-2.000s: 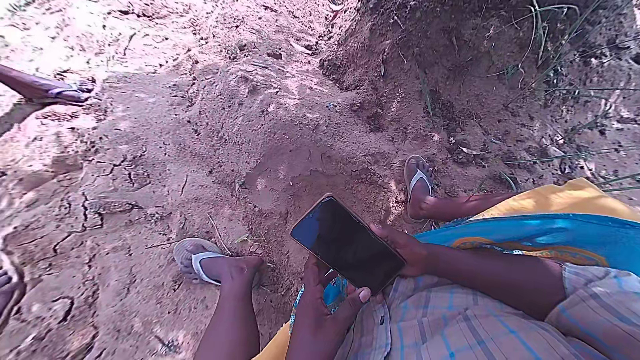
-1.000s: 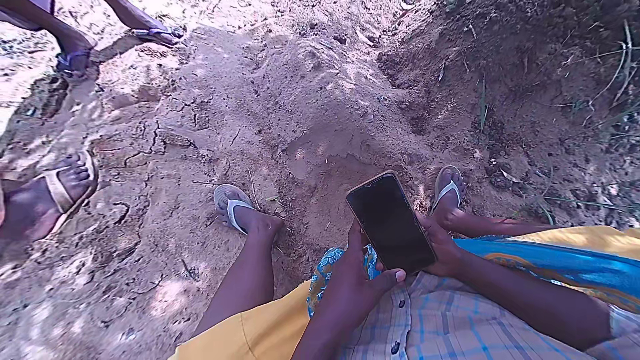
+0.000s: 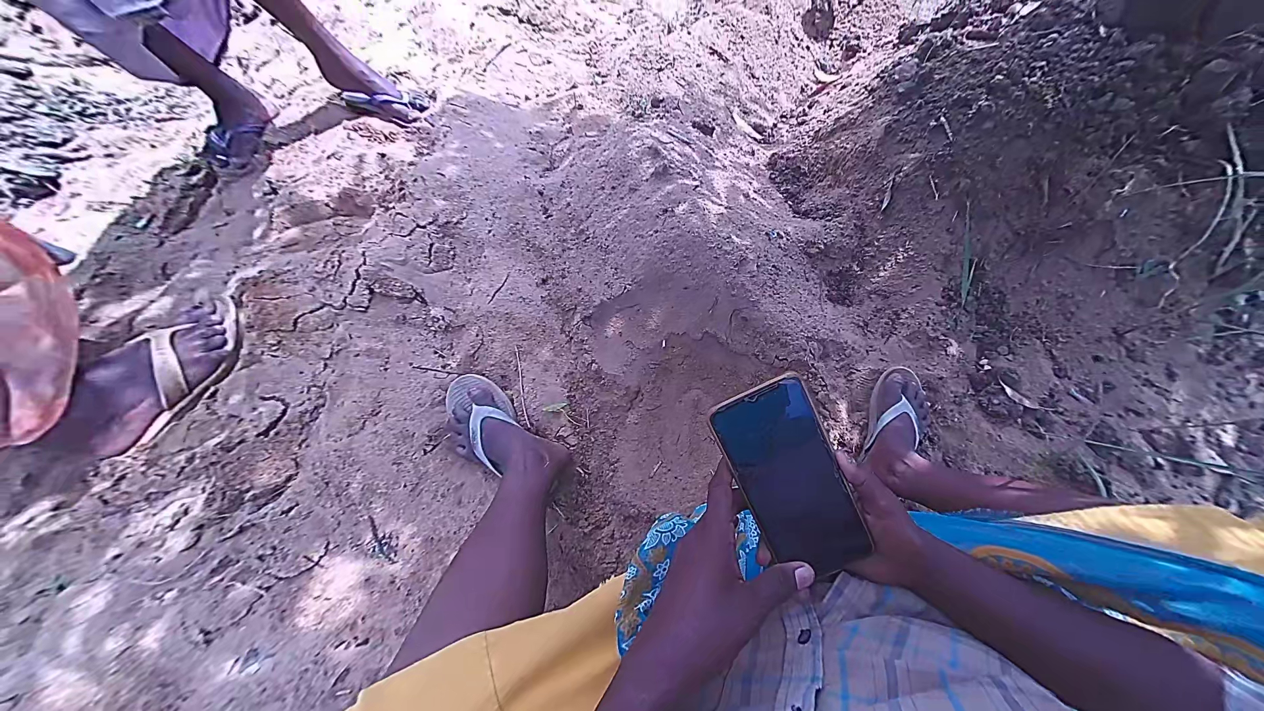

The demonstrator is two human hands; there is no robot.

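A smartphone [image 3: 790, 474] with a dark screen and a thin case is held between my two hands, above my lap. My left hand [image 3: 719, 583] grips its left edge, the thumb lying at the lower left corner. Along the lower right edge, my right hand [image 3: 884, 528] is closed on the phone, its fingers partly hidden behind it. Below the hands are my checked shirt [image 3: 879, 652], a blue patterned cloth [image 3: 657, 563] and yellow cloth [image 3: 543, 642].
My feet in flip-flops [image 3: 481, 420] [image 3: 897, 410] rest on cracked, dry soil [image 3: 395, 296]. One person's sandalled foot [image 3: 183, 365] is at the left; another person's legs [image 3: 326, 49] are at the upper left. A dark earth bank with grass [image 3: 1066, 227] rises at the right.
The view has shifted left, and more of the other people's legs and feet shows. The phone is more upright in the picture than two seconds ago, still in both hands.
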